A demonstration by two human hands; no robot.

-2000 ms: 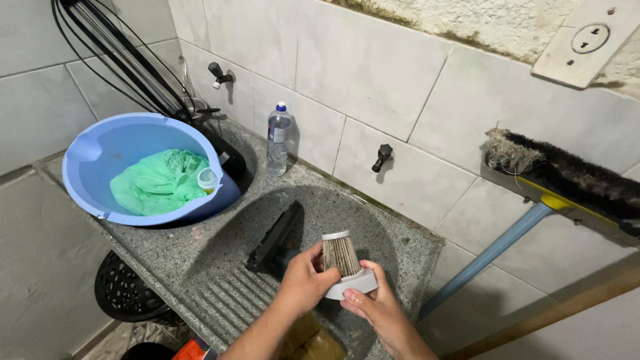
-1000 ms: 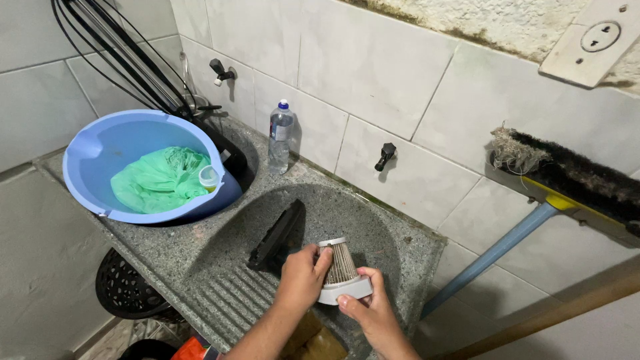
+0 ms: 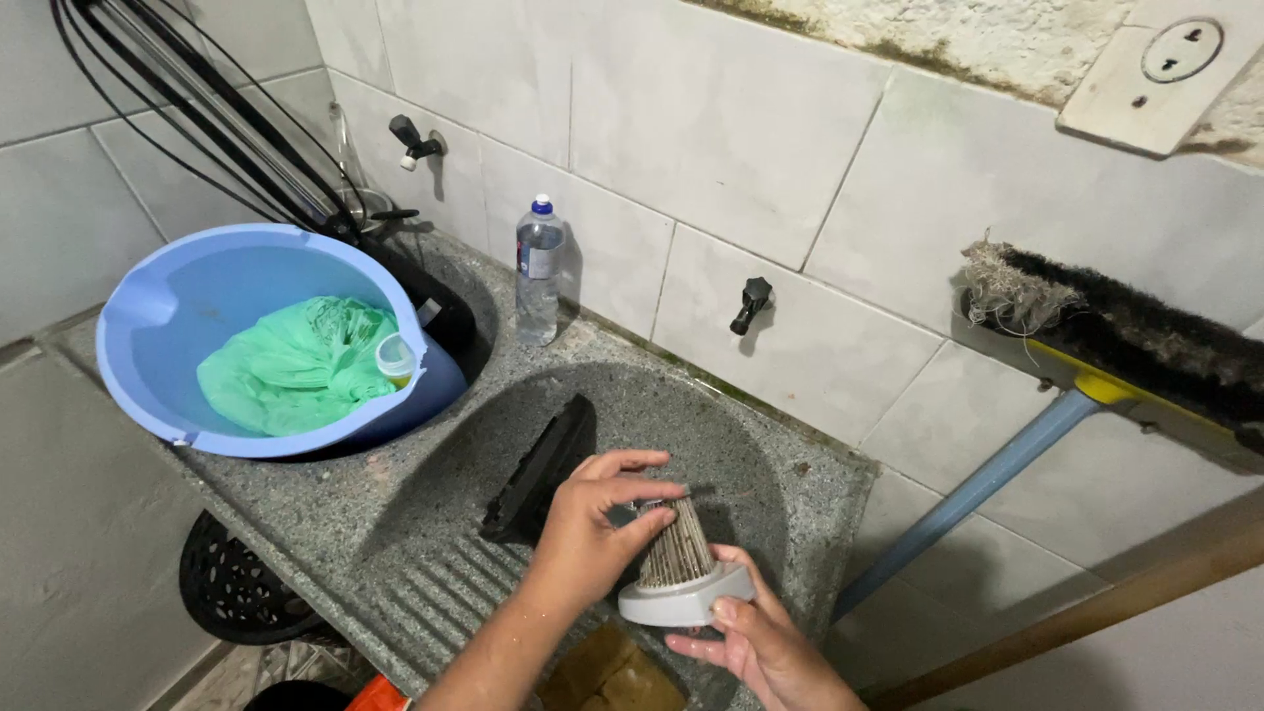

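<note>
A pleated vacuum filter with a white plastic base (image 3: pixel 681 595) is held over the stone sink basin (image 3: pixel 750 454). My right hand (image 3: pixel 755 632) grips the base, thumb in front and fingers beneath and behind it. With its fingertips at the filter's narrow top and pleats, my left hand (image 3: pixel 602 523) holds it from the left. Behind my left hand, a black plastic part (image 3: pixel 538 474) leans in the basin; its lower end is partly hidden.
A blue plastic basin (image 3: pixel 148 296) with a green plastic bag (image 3: pixel 286 365) stands on the left. A clear bottle (image 3: pixel 539 276) is by the tiled wall, near black taps (image 3: pixel 752 304) (image 3: pixel 420 143). A broom (image 3: pixel 987 474) leans at right. A black perforated basket (image 3: pixel 242 592) lies below.
The filter has tilted, and my left fingers have lifted and spread near its top. My right hand still holds the base.
</note>
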